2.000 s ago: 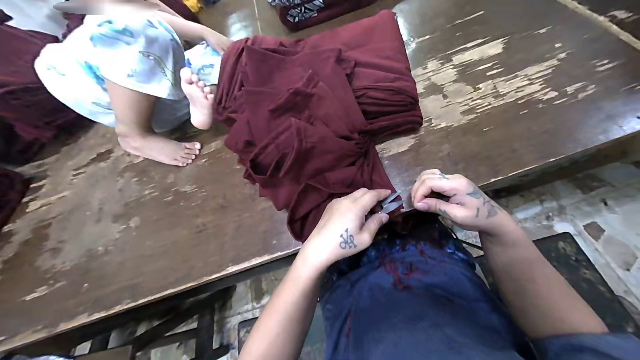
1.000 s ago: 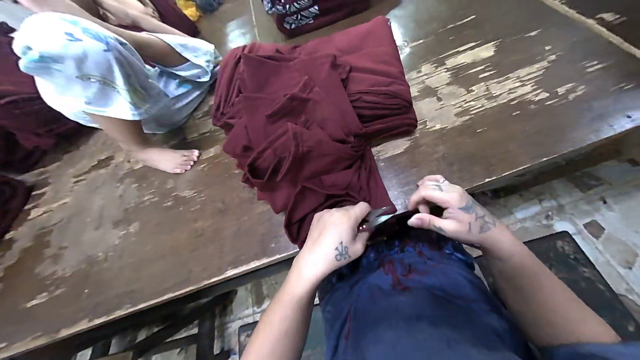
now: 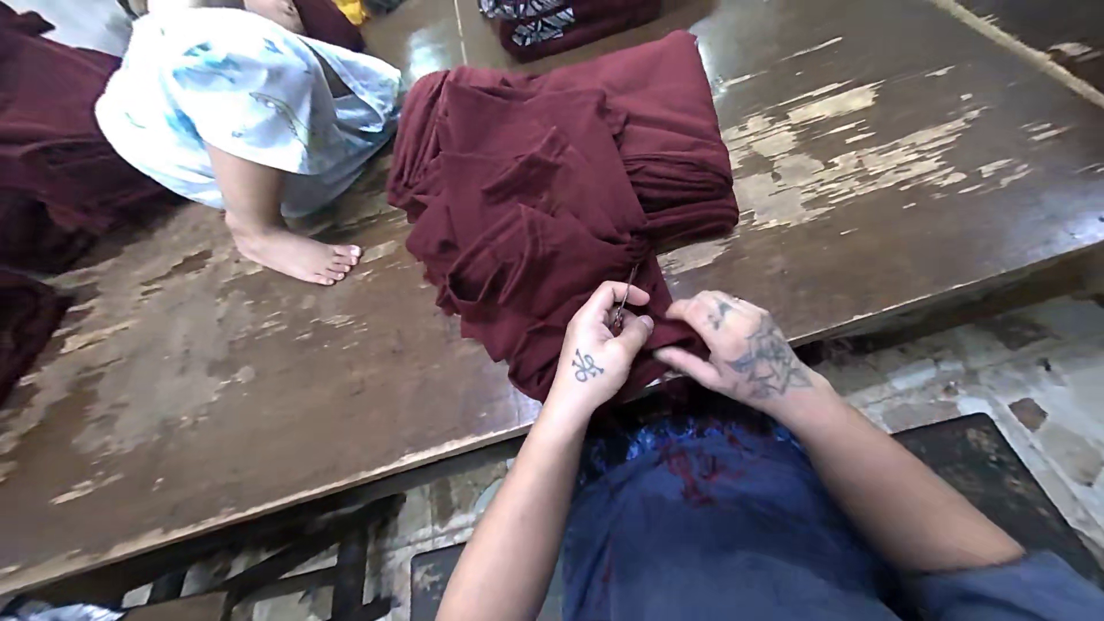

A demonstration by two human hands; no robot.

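Note:
My left hand (image 3: pixel 604 345) is closed around a small metal cutting tool (image 3: pixel 625 297), perhaps thread snips, whose thin tip points up and away from me. Beside it, my right hand (image 3: pixel 733 345) has its thumb and fingers on the near edge of the maroon fabric (image 3: pixel 535 216). That fabric lies in loose, overlapping layers that reach the table's front edge. Behind it is a thicker folded stack of maroon cloth (image 3: pixel 673 112). Red threads (image 3: pixel 690 466) lie on the dark blue garment over my lap.
The worn wooden table (image 3: pixel 285 405) has peeling patches. At the left, another person's bare foot (image 3: pixel 297 254) rests on it, below a white patterned cloth (image 3: pixel 233 95). More maroon cloth (image 3: pixel 78 147) lies far left. A patterned maroon bundle (image 3: pixel 569 26) stands at the back.
The metal tool now points away from me, over the fabric. Both hands have moved slightly farther onto the maroon cloth. The other person's knee and white cloth have shifted since the earliest frame.

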